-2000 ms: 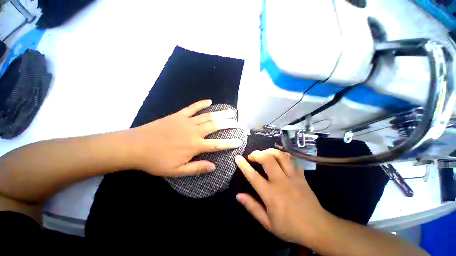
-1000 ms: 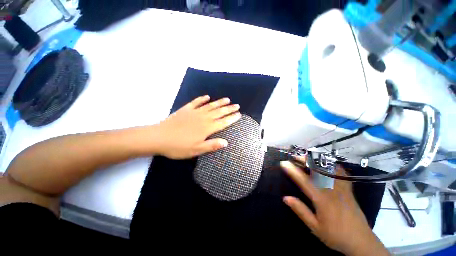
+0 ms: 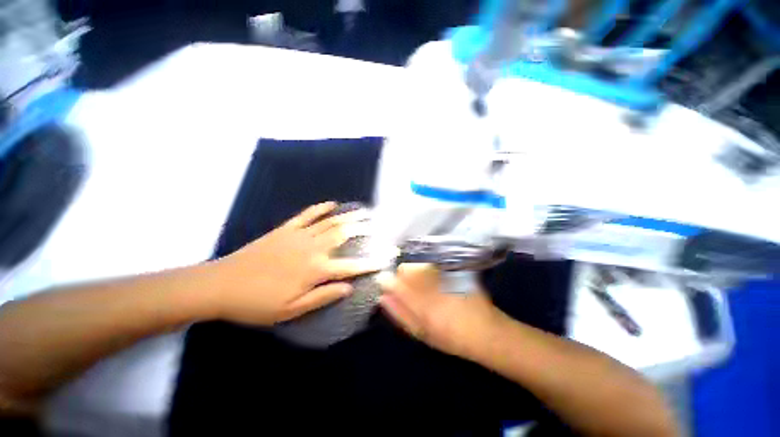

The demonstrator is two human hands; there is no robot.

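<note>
A black garment panel point(image 3: 308, 175) lies on the white table, running under the sewing machine head point(image 3: 445, 154). A grey checked oval patch point(image 3: 329, 324) lies on it, left of the needle area. My left hand point(image 3: 299, 265) lies flat on the patch, fingers spread towards the needle area, and hides its upper part. My right hand point(image 3: 440, 307) is at the patch's right edge just below the needle area, fingers bent close together. Blur hides whether it pinches the cloth. The needle and presser foot cannot be made out.
A dark patch stack point(image 3: 38, 192) is at the left edge. Dark slim thread snips point(image 3: 616, 303) lie on the table to the right of the machine head. A blurred blue thread stand point(image 3: 582, 81) is behind the machine. A blue surface point(image 3: 744, 367) shows at lower right.
The view has shifted and blurred. My left hand has moved further over the patch towards the needle. My right hand has come left to the patch edge, its fingers drawn in.
</note>
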